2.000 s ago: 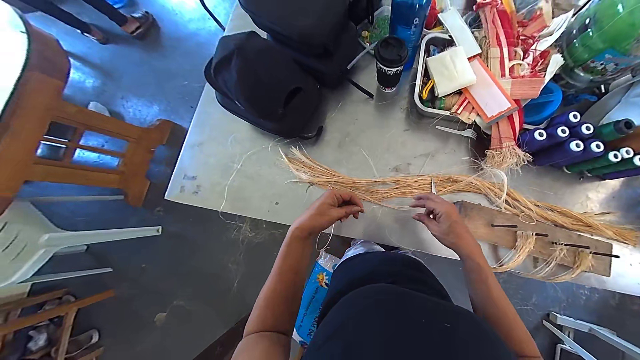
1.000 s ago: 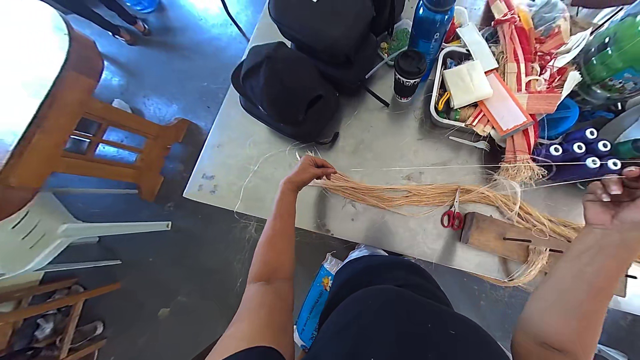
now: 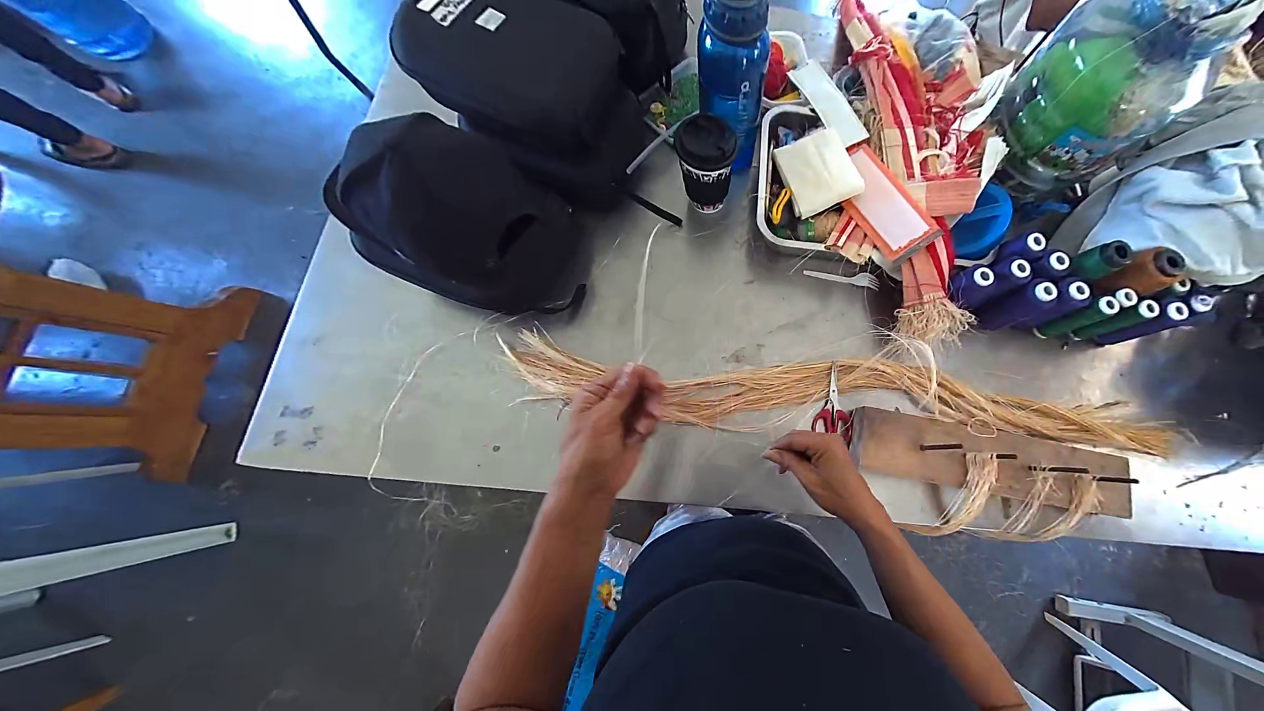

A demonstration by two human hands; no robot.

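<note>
My left hand point(image 3: 617, 420) is raised near the left part of a long bundle of straw-coloured fibers point(image 3: 750, 390), its fingers pinched on what looks like a thin pale fiber. To the right, my right hand point(image 3: 812, 464) has thumb and fingertips together; any strand between them is too fine to make out. Red-handled scissors point(image 3: 831, 419) rest point-up over the bundle, just above my right hand. A wooden board point(image 3: 889, 441) with dark metal pegs lies at the table's front edge, looped fibers point(image 3: 976, 484) hanging from its pegs.
Black bags point(image 3: 444, 212), a lidded cup point(image 3: 705, 163) and a blue bottle point(image 3: 733, 79) stand at the back of the metal table point(image 3: 336, 395). Farther right are a filled white tray point(image 3: 765, 188), thread cones point(image 3: 1027, 291) and a plastic fork point(image 3: 839, 278). A wooden chair point(image 3: 168, 385) is at the left.
My hands, spread wide apart a second ago with a strand stretched between them, are now much closer together. My right hand has come back left from beyond the board.
</note>
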